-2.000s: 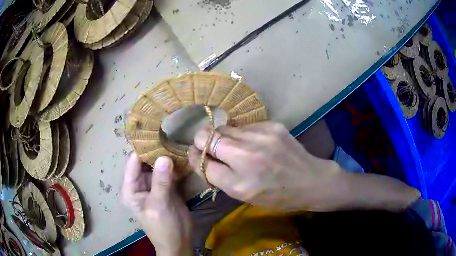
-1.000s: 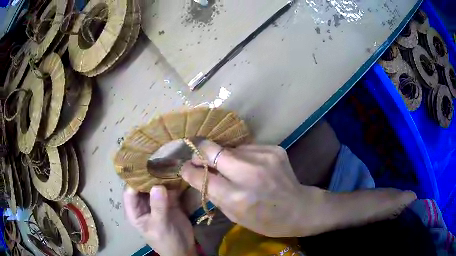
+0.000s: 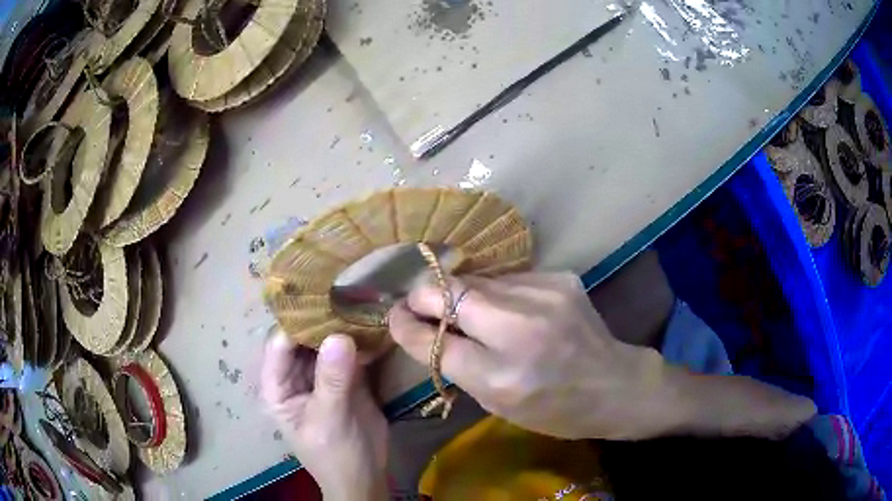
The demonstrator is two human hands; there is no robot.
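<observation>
A tan woven ring (image 3: 337, 230) is held tilted above the table near its front edge. My left hand (image 3: 331, 406) grips its lower left rim, thumb on top and fingers beneath. My right hand (image 3: 528, 347) is at the ring's right inner edge, its fingertips pinching a twisted cord loop (image 3: 439, 338) against the inner rim. The cord's knotted end hangs below my right fingers. The exact contact under my right fingertips is hidden.
Stacked rings (image 3: 80, 181) lie at the left, with a red-banded ring (image 3: 161, 445) at lower left. A dark thin stick (image 3: 518, 86) with a pale tip lies beyond the held ring. A blue crate (image 3: 802, 284) with brown rings stands at the right, past the curved table edge (image 3: 675, 220).
The view has shifted, moving the whole scene in the picture. My left hand still holds the ring and my right fingers still pinch the cord at its inner edge.
</observation>
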